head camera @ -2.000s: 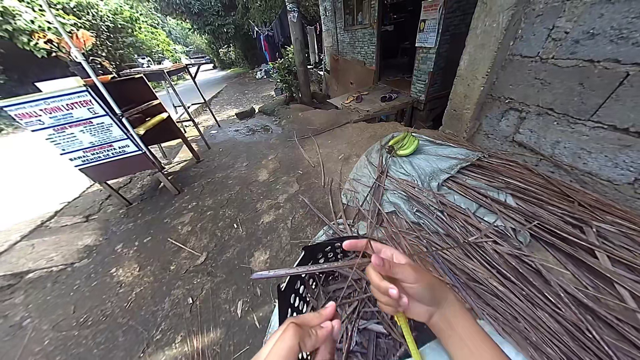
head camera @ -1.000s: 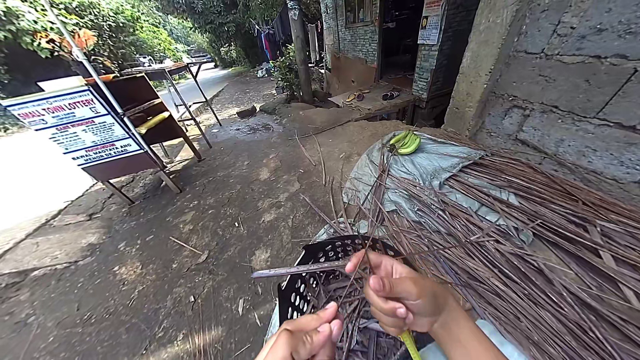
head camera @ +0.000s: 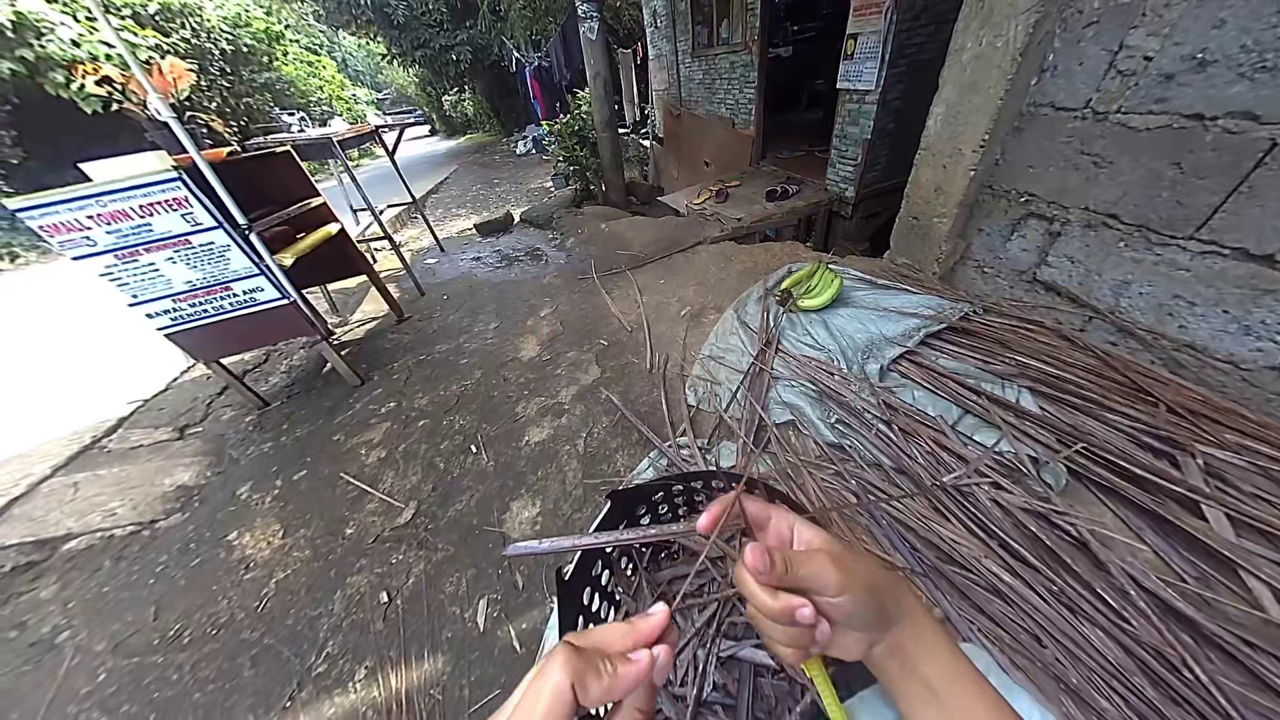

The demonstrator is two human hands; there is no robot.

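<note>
My left hand point(head camera: 610, 665), at the bottom centre, pinches the lower end of a thin dry leaf strand point(head camera: 706, 560) between thumb and forefinger. To its right, my right hand point(head camera: 810, 585) has the strand's upper part at its fingertips. A wider dried palm leaflet point(head camera: 600, 539) sticks out leftward from beside those fingertips. Under the curled lower fingers of my right hand shows a yellow-green handle or strip point(head camera: 824, 688); what it belongs to is hidden. Both hands are over a black perforated plastic basket point(head camera: 590, 580) holding dry leaf scraps point(head camera: 700, 640).
A large heap of dried palm leaves point(head camera: 1080, 500) lies at the right, partly on a pale sack point(head camera: 850, 335) bearing green bananas point(head camera: 812, 286). Behind it rises a concrete block wall point(head camera: 1150, 170). A signboard point(head camera: 165, 255) stands left; sandals point(head camera: 715, 192) sit on a low platform point(head camera: 745, 212).
My right hand's forefinger, stretched out to the left two seconds ago, is now bent in at the strand. My left hand has stayed in nearly the same place.
</note>
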